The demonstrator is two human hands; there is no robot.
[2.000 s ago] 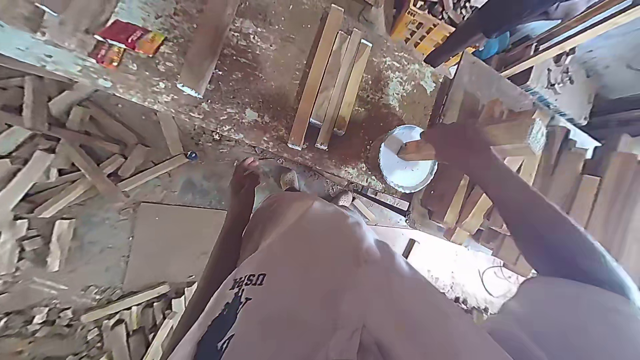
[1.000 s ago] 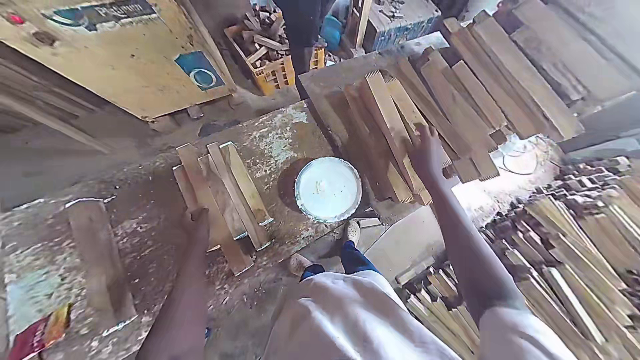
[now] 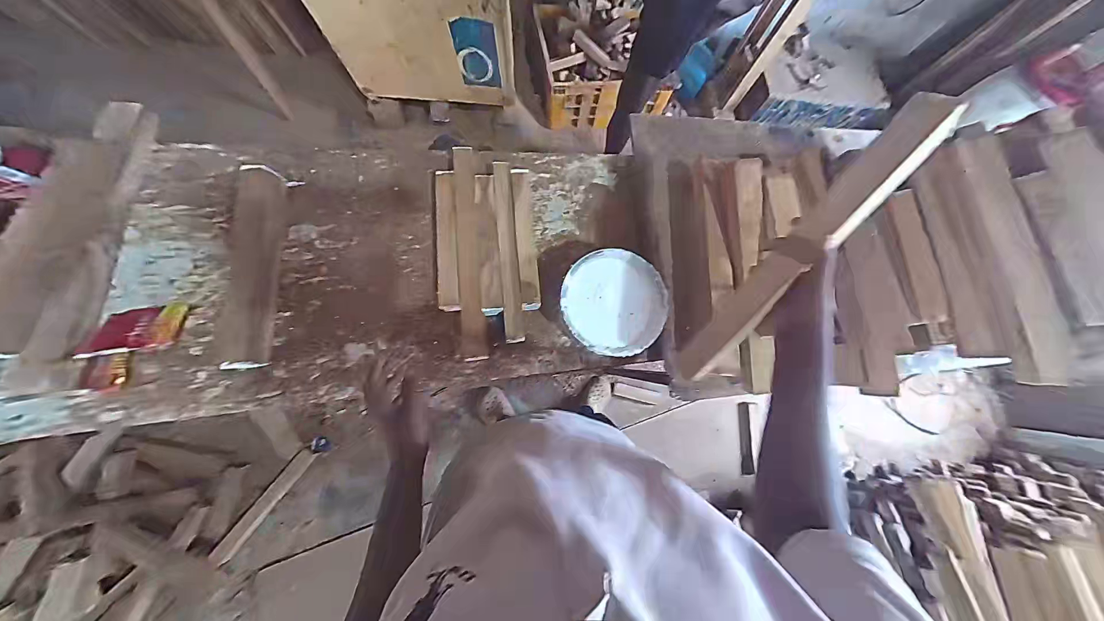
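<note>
My right hand grips a long wooden board, tilted above the wood pieces on the right side of the bench. My left hand holds nothing, its fingers apart near the bench's front edge. Between the hands stands a round container of white liquid. Just left of it, several wooden strips lie side by side, some on top of others. A single short board lies farther left on the stained workbench.
Wood pieces cover the right of the bench. Red packets and larger boards lie at its left. Wood offcuts cover the floor at lower left, and more stacked wood is at lower right. A yellow crate stands behind.
My left hand has come away from the strips on the bench, where it was a second ago. My right hand, then reaching among the right-hand wood, now holds a board raised. The view has turned.
</note>
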